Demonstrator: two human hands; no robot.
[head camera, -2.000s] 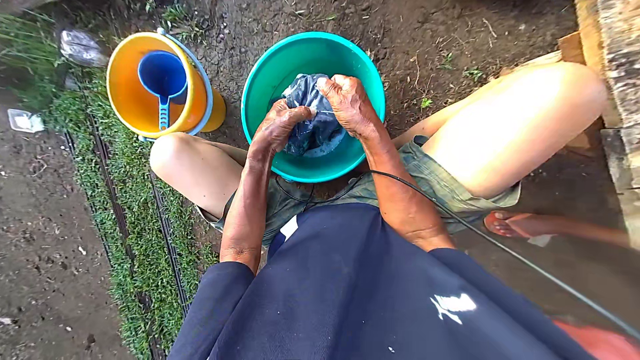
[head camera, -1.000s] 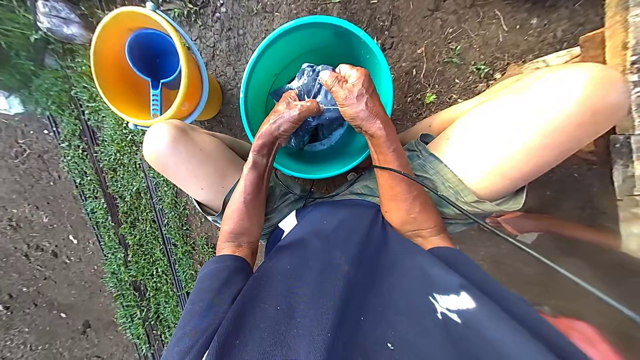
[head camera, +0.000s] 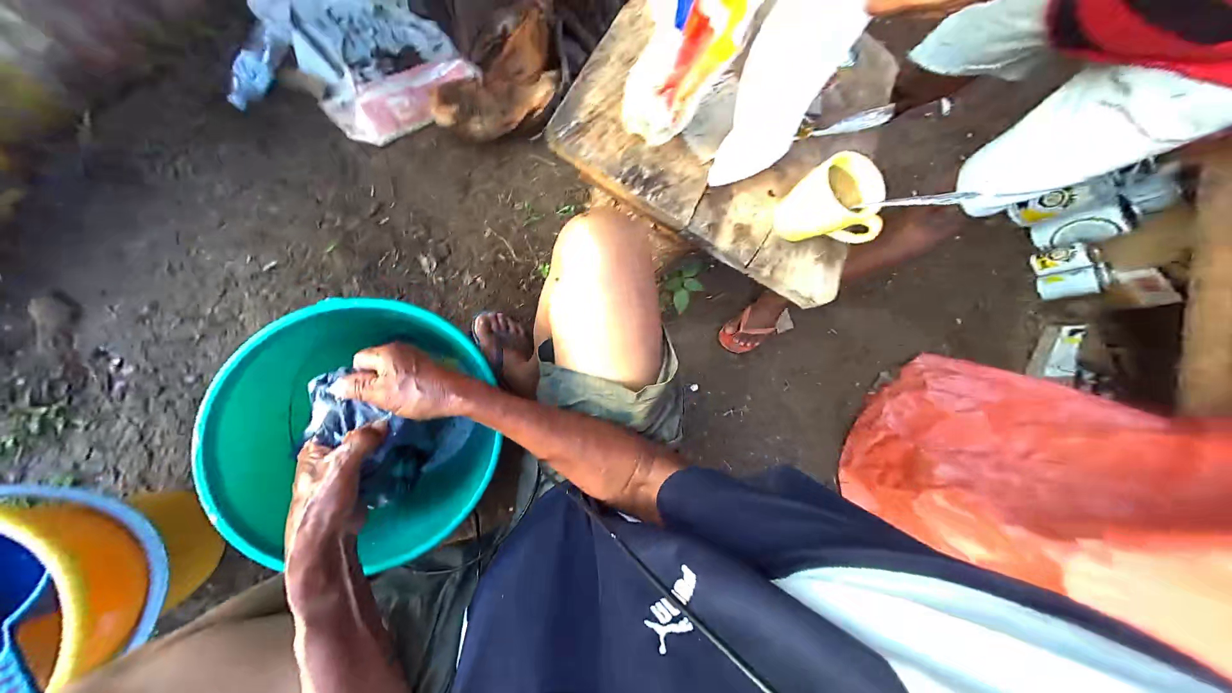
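Observation:
A green plastic basin (head camera: 241, 481) stands on the ground between my legs. Inside it, both hands grip a bunched wet blue cloth (head camera: 337, 409). My right hand (head camera: 409, 382) pinches the cloth's upper part with curled fingers. Just below, my left hand (head camera: 332, 476) holds another part of it, thumb on top. More dark fabric lies lower in the basin, partly hidden by the hands. At the lower left a yellow bucket (head camera: 106, 558) is partly in view, with a blue dipper (head camera: 24, 587) inside.
A wooden bench (head camera: 626, 144) at the top bears a yellow mug (head camera: 818, 204) and plastic packaging. Plastic bags (head camera: 375, 67) lie on the soil at the upper left. Another person's sandalled foot (head camera: 751, 329) is below the bench. Red fabric (head camera: 972, 462) and several cans (head camera: 1073, 269) are at the right.
The view has swung far to the right, bringing in the bench and mug. Both hands stay on the cloth in the basin.

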